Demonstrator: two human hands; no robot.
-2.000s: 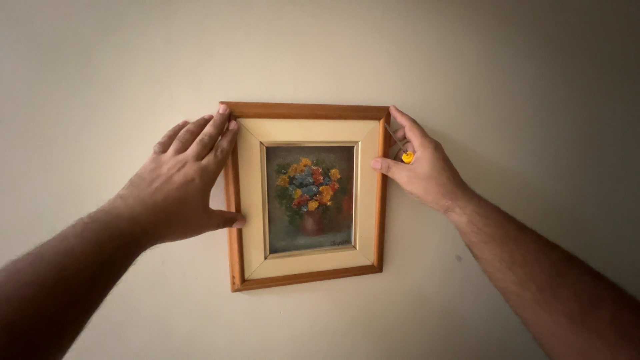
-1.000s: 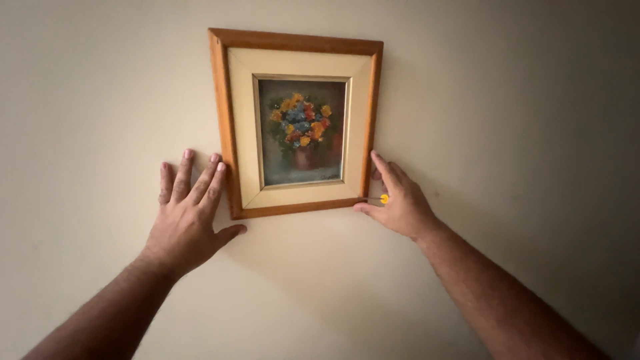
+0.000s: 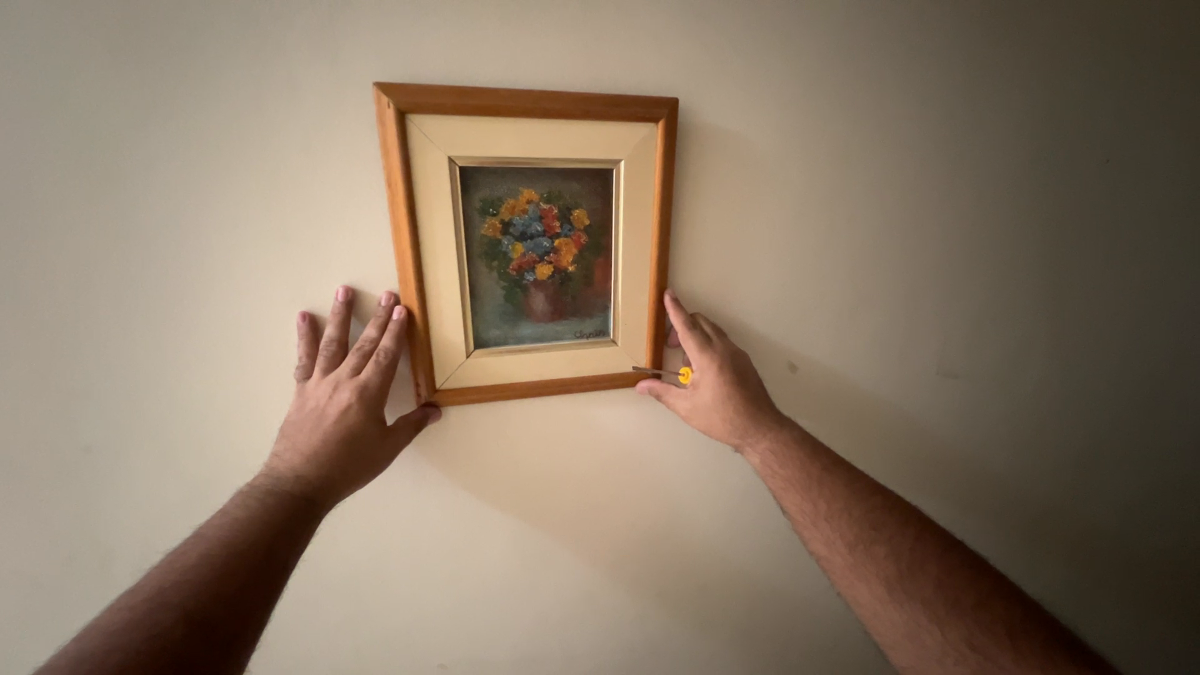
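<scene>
A framed painting of flowers in a vase (image 3: pixel 532 139) is against the wall, its frame of orange-brown wood around a cream mat. My left hand (image 3: pixel 342 408) lies spread with its fingertips beside the frame's lower left side and its thumb at the bottom left corner. At the lower right corner is my right hand (image 3: pixel 712 380), its fingers along the side and its thumb just under the edge. It also holds a thin tool, perhaps a small screwdriver, with a yellow end (image 3: pixel 685 376); the metal shaft crosses the corner of the frame. The rest of the tool is hidden in the hand.
A plain cream wall (image 3: pixel 900 234) surrounds the frame, darker toward the right. A small dark mark (image 3: pixel 792 367) shows on the wall to the right of my right hand.
Both hands have moved down along the frame, from its upper part to its bottom corners. My left thumb, below the frame's front edge a second ago, now touches the corner. The view has shifted.
</scene>
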